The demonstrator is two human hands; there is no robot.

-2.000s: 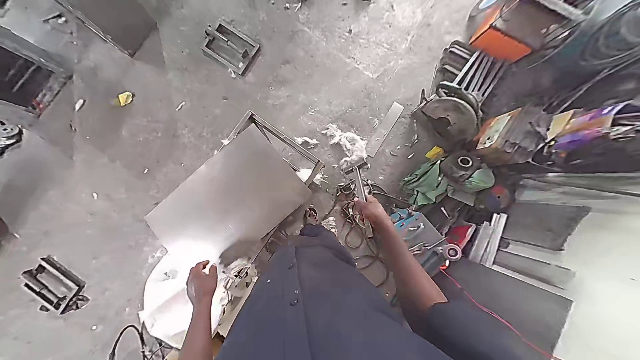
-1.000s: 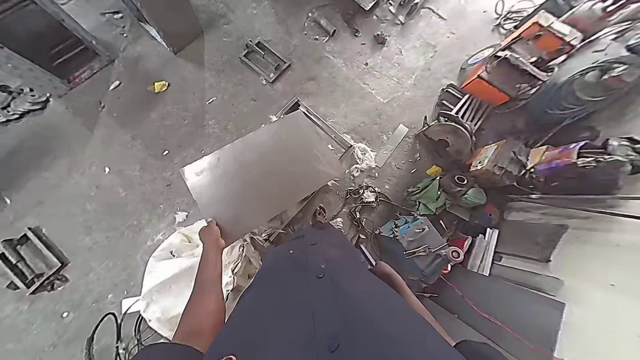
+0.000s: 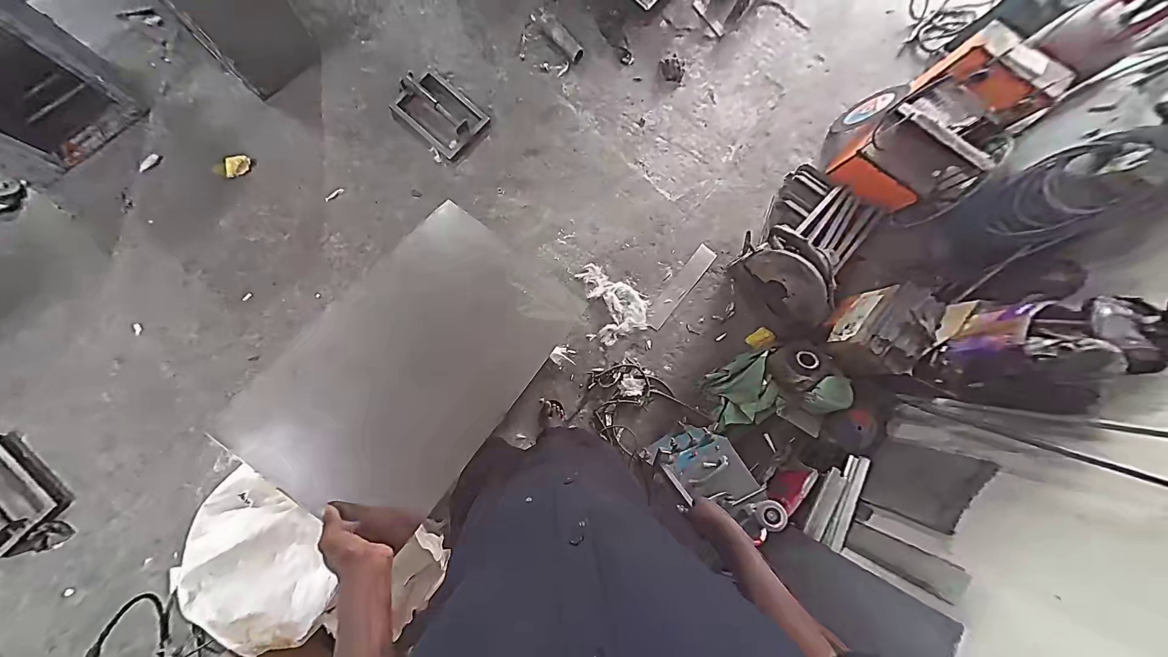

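Observation:
My left hand (image 3: 358,540) grips the near edge of a flat grey metal sheet (image 3: 392,356), its thumb on the upper face. The sheet spans the space left of my dark clothing and hides what lies under it. Below its near corner is a white sack or cloth (image 3: 251,566). My right hand (image 3: 695,505) is low beside my right side, mostly hidden by a thin metal-looking tool (image 3: 677,485) and the clothing; its grip is hard to make out. Close by stands a blue toolbox or machine (image 3: 707,465).
A rectangular metal frame (image 3: 441,117) lies on the concrete floor ahead. White fibrous scraps (image 3: 620,306) and a flat strip (image 3: 684,286) lie beyond my feet. Cables (image 3: 630,388), a green cloth (image 3: 744,388), an orange machine (image 3: 876,173) and metal bars (image 3: 835,502) are on the right.
Two seconds ago my left hand was off the sheet; it took hold of the edge and has shifted the sheet. My right hand, earlier raised ahead with a metal tool, has come back beside my body.

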